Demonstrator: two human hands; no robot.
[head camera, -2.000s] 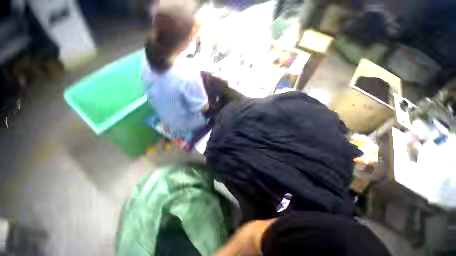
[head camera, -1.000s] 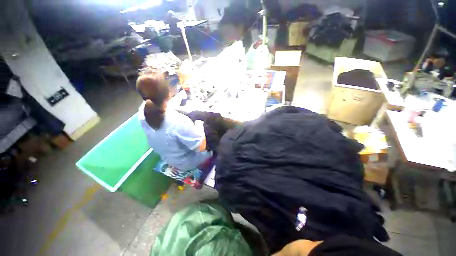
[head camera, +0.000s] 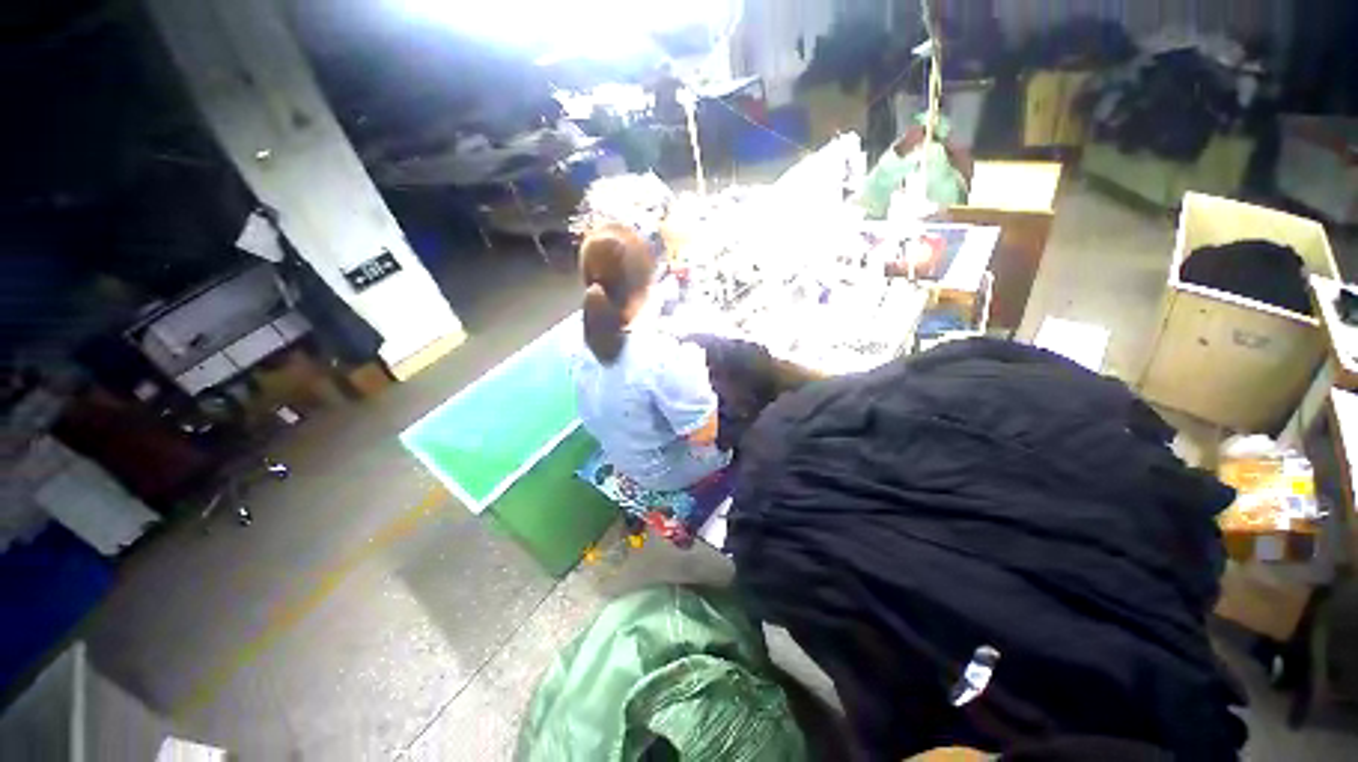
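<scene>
A wide layered heap of black garments (head camera: 983, 521) fills the lower right, with a small white label (head camera: 976, 674) on its near side. A shiny green woven sack (head camera: 655, 677) stands at the bottom centre, just left of the heap, its top crinkled and its lower part cut off by the frame. A thin sliver of skin and a black sleeve show at the bottom edge in front of the heap, likely part of my arm. No hand can be made out on it. My left hand is out of the picture.
A seated person in light blue (head camera: 641, 402) is at a cluttered, brightly lit table. A rigid green bin (head camera: 559, 506) stands behind them. A beige bin (head camera: 1229, 350) holds dark cloth at right. A white pillar (head camera: 320, 194) and a wheeled stand are at left.
The view has swung left and up, so the heap, sack and person sit further right. The bare forearm seen earlier has dropped almost out of frame. The sack's dark opening no longer shows.
</scene>
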